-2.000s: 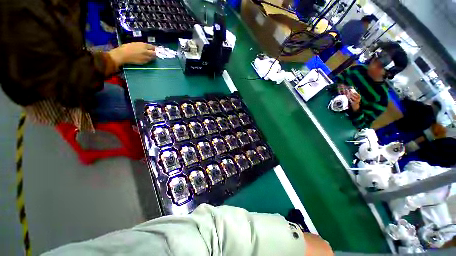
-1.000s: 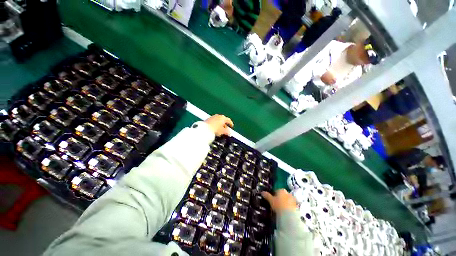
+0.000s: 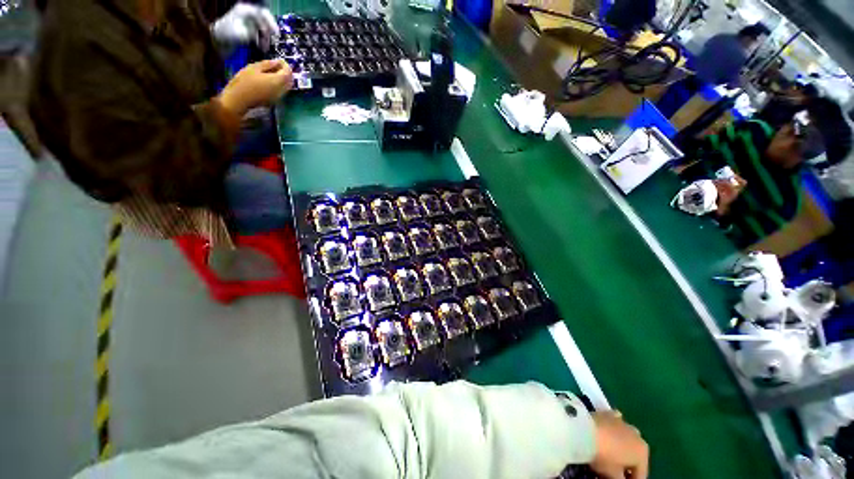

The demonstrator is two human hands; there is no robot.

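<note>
A black blister tray (image 3: 468, 348) lies on the green bench in front of me, with a silvery camera board module (image 3: 357, 352) in each pocket that shows. My left hand (image 3: 620, 449) is at the bottom edge right of centre, beyond a pale sleeve that crosses the bottom of the view. Its fingers are bent and partly cut off by the edge, over a small dark patch; I cannot tell whether it holds anything. My right hand is not in view.
A black bench device (image 3: 426, 105) stands beyond the tray, with white pieces (image 3: 346, 113) beside it. A person in brown works at another tray (image 3: 342, 47). A striped-sleeved person handles a white housing (image 3: 698, 196). White housings (image 3: 775, 351) lie at right.
Compared with one second ago, the view has swung back left to the first tray. The second tray and my right hand have left the picture. My left hand is now at the bottom edge.
</note>
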